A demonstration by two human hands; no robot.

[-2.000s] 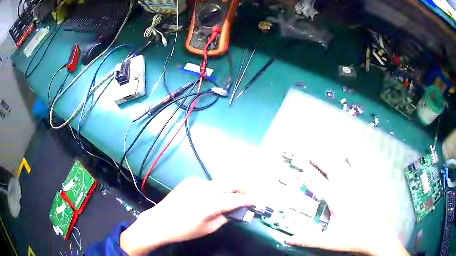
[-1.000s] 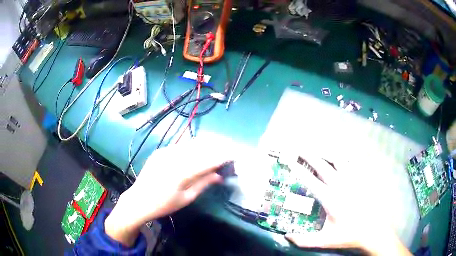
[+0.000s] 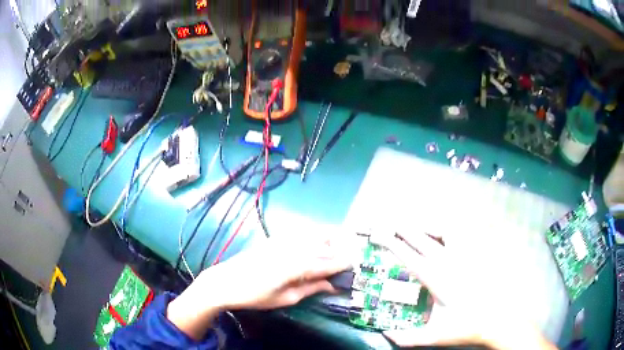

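A green circuit board (image 3: 391, 290) lies at the near edge of the pale work mat (image 3: 438, 184). My right hand (image 3: 465, 294) holds the board by its right side, fingers over the far edge and thumb at the near edge; glare washes out part of it. My left hand (image 3: 274, 273) is at the board's left edge, its fingers closed on a dark plug (image 3: 342, 279) that meets the board. A thin black lead (image 3: 339, 309) runs into the board's left edge just below that plug.
An orange multimeter (image 3: 271, 65), tweezers (image 3: 315, 140) and tangled test leads (image 3: 260, 195) lie left of the mat. A power supply with red digits (image 3: 200, 42) is behind. Another board (image 3: 578, 246) lies right; loose components (image 3: 465, 163) and a tub (image 3: 578, 137) are behind the mat.
My left hand was apart from the board's edge a second ago and has moved right to it, with the dark plug now against the board. The view has tilted up slightly, showing the power supply's digits.
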